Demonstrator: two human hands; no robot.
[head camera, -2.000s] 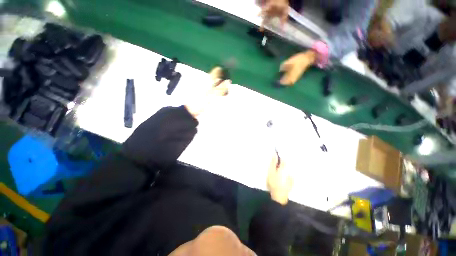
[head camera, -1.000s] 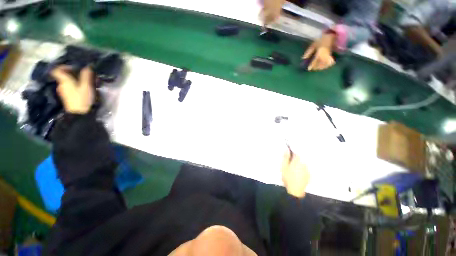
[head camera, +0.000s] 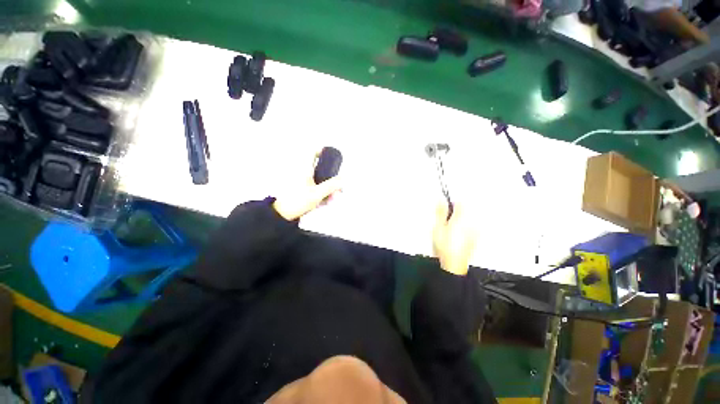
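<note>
My left hand (head camera: 304, 197) holds a black device housing (head camera: 328, 164) upright above the white bench, left of centre. My right hand (head camera: 455, 237) is closed on the dark handle of a small hammer (head camera: 442, 172), whose silver head points away from me. Hammer and housing are apart. Several finished or waiting housings (head camera: 251, 83) stand grouped at the bench's back left. Long black strips (head camera: 195, 142) lie left of my left hand. A blister tray (head camera: 118, 166) at far left holds many black housings.
A thin black tool (head camera: 515, 151) lies right of the hammer. A small open carton (head camera: 620, 192) and a blue and yellow soldering station (head camera: 600, 272) are at the right. The green conveyor (head camera: 316, 47) carries black housings. A blue stool (head camera: 71, 264) stands at lower left.
My left hand was over the blister tray one second ago; it has moved right to the bench's middle and now holds a housing. My right hand keeps the hammer, now seen clearly.
</note>
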